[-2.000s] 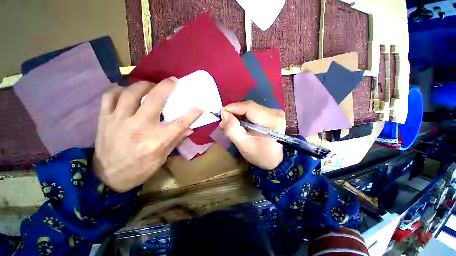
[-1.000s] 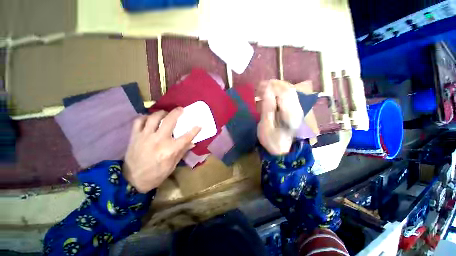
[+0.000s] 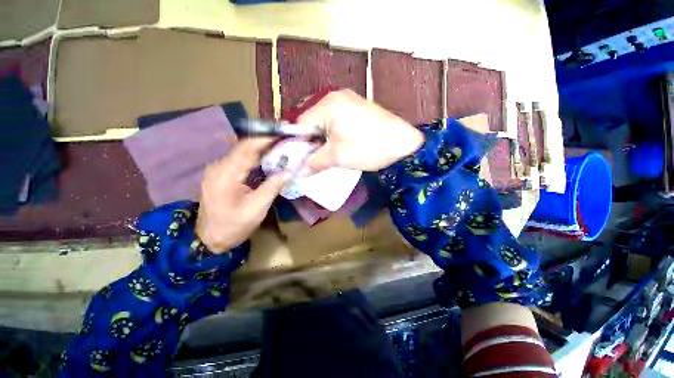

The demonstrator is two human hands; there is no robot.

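My left hand (image 3: 240, 193) holds a small white card (image 3: 290, 164) between thumb and fingers; dark marks show on it. My right hand (image 3: 347, 134) is over the same card and holds a pen (image 3: 275, 129), which points left and is blurred. A second white card (image 3: 334, 187) with a pointed corner shows below my right hand; whether it is held or touches the first card I cannot tell. Dark red leather (image 3: 307, 103) lies mostly hidden behind my right hand. A mauve leather piece (image 3: 183, 153) lies over a dark navy piece (image 3: 235, 113) to the left.
Maroon sheet blocks (image 3: 406, 77) and a tan-brown board (image 3: 159, 77) lie on the cream cutting board (image 3: 473, 33). Dark pieces (image 3: 24, 148) lie at the far left. Narrow offcuts (image 3: 537, 136) are at the board's right end. A blue bucket (image 3: 593, 196) stands beyond it.
My right hand has moved left with the pen, over to my left hand. The pointed white card from the back of the board is now below my right hand. The view has shifted slightly.
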